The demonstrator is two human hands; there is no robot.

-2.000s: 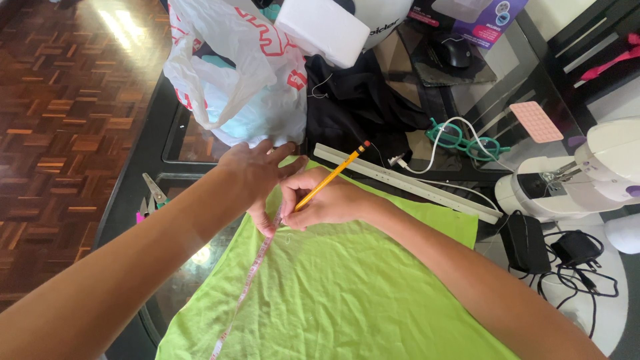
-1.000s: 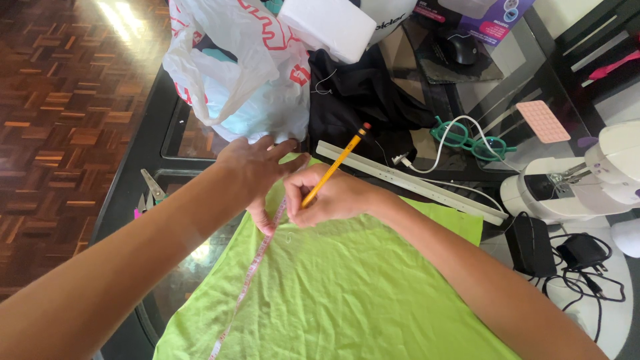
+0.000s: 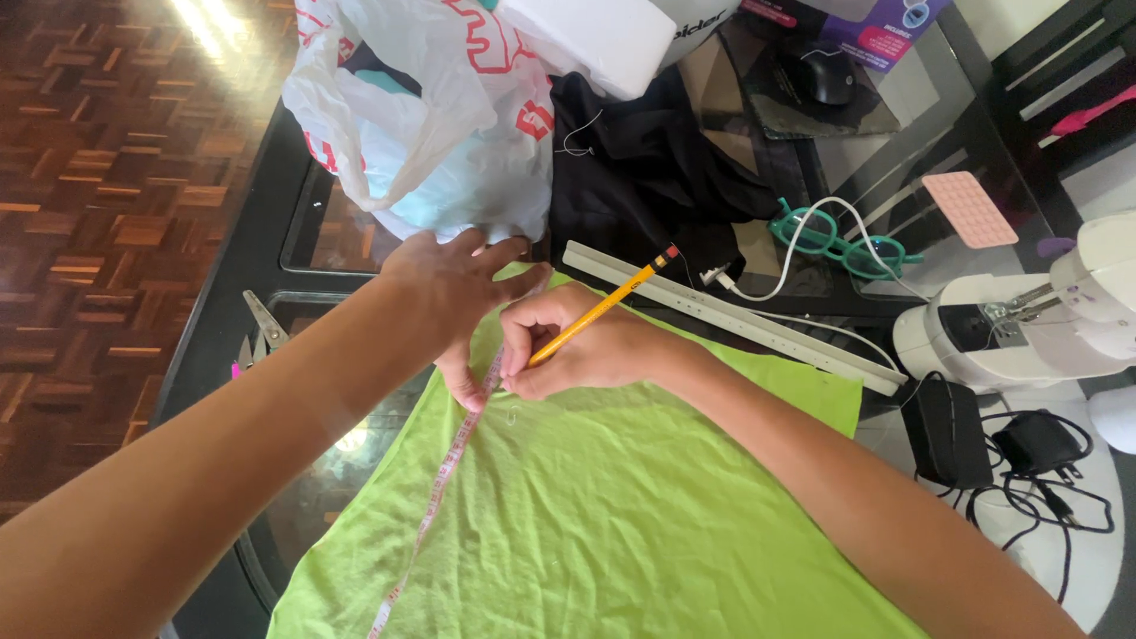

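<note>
Lime-green fabric (image 3: 621,479) lies spread over a glass table with a black frame. Along its left part runs a pinkish-white measuring tape (image 3: 441,479), slanting from my hands to the bottom edge. My left hand (image 3: 453,293) is spread over the fabric's top corner, its thumb pressing on the tape. Just right of that thumb, my right hand (image 3: 577,342) grips a yellow pencil (image 3: 603,306), eraser end up. Its fingertips rest at the tape's edge; the pencil's point is hidden by the fingers. A small mark (image 3: 512,415) shows on the fabric below them.
Behind the fabric are a pale ruler-like strip (image 3: 737,318), a plastic bag (image 3: 444,115), black cloth (image 3: 648,169) and teal glasses (image 3: 834,240) beside a white cable. A white sewing machine (image 3: 1021,328) and black adapters with cords (image 3: 950,435) stand right. Scissors (image 3: 264,321) lie left.
My right hand and the pencil have shifted slightly, and the pencil's tilt differs a little from two seconds ago. My left hand stays on the fabric and tape.
</note>
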